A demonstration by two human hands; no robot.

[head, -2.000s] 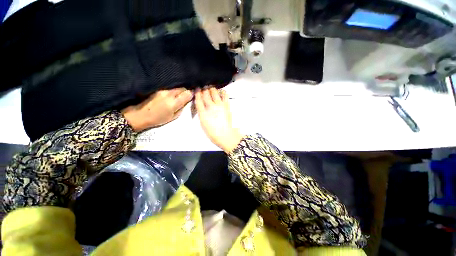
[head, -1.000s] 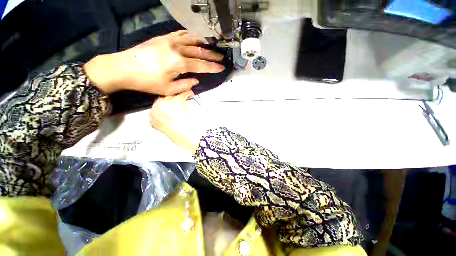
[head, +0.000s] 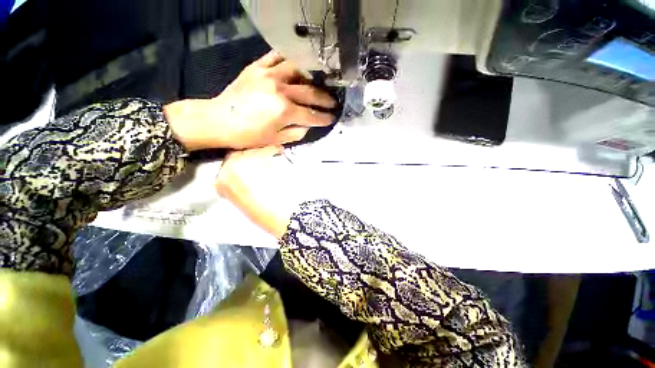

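Note:
The black mesh panel (head: 215,68) lies on the bed at the left, crossed by a camouflage strip (head: 122,66). Its edge sits at the presser foot and needle (head: 335,77). My left hand (head: 262,104) lies flat on the panel, fingers spread and pointing at the presser foot. My right hand (head: 251,176) is at the panel's near edge, just below my left hand; its fingertips are hidden, so its hold on the edge cannot be told. The white round knob (head: 378,95) is right of the needle.
The white machine head (head: 445,25) is above, with a bluish display (head: 626,57). A flat black rectangle (head: 474,100) lies on the bed. Thin metal snips (head: 629,210) lie at the far right. A clear plastic bag (head: 223,277) with black pieces is at my lap.
My left hand has moved from the panel's near edge onto its top, by the presser foot. My right hand has moved left, below it. The panel has shifted and turned slightly.

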